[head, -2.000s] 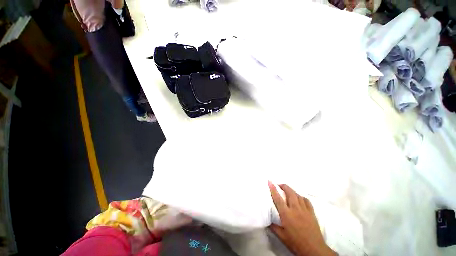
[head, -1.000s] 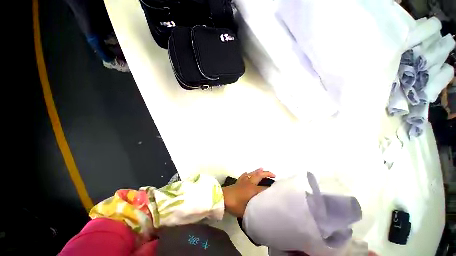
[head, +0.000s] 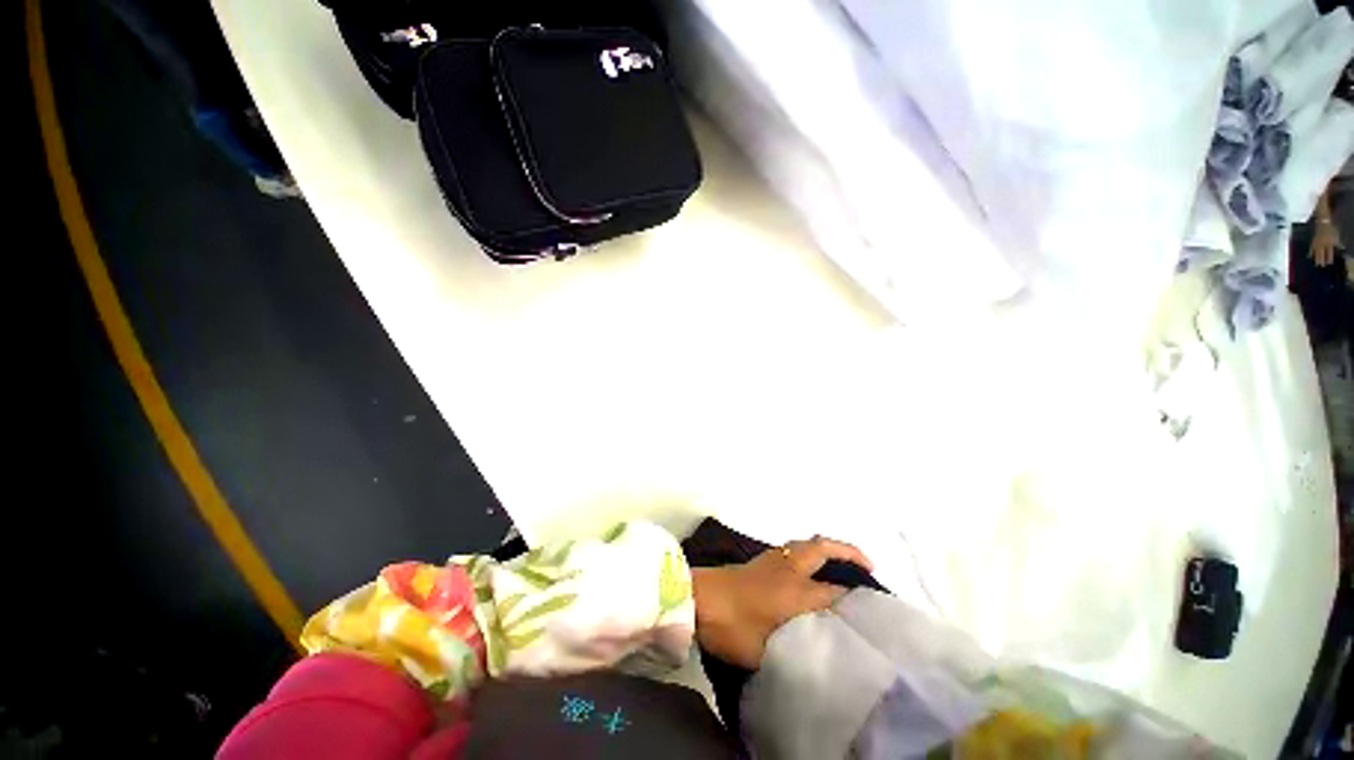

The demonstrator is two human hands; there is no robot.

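Observation:
A black bag (head: 719, 544) lies at the table's near edge, mostly hidden by my left hand, sleeve and paper. My left hand (head: 765, 597) grips the bag, its fingers over the upper part. White-lilac stuffing paper (head: 832, 661) lies against the bag, just below my left hand; whether it is inside the bag I cannot tell. My right hand is not visible; only its patterned sleeve shows at the bottom edge, right of the paper.
Black bags with white logos (head: 594, 126) stand at the upper left of the white table (head: 594, 371). Large white sheets (head: 1039, 134) lie beside them. Rolled paper (head: 1255, 178) is heaped at the upper right. A single small black bag (head: 1210, 606) lies at the right.
My right hand has left the white sheet and is now hidden. My left hand has come into view on a black bag. The stuffing paper has moved lower, and the view has shifted nearer the table.

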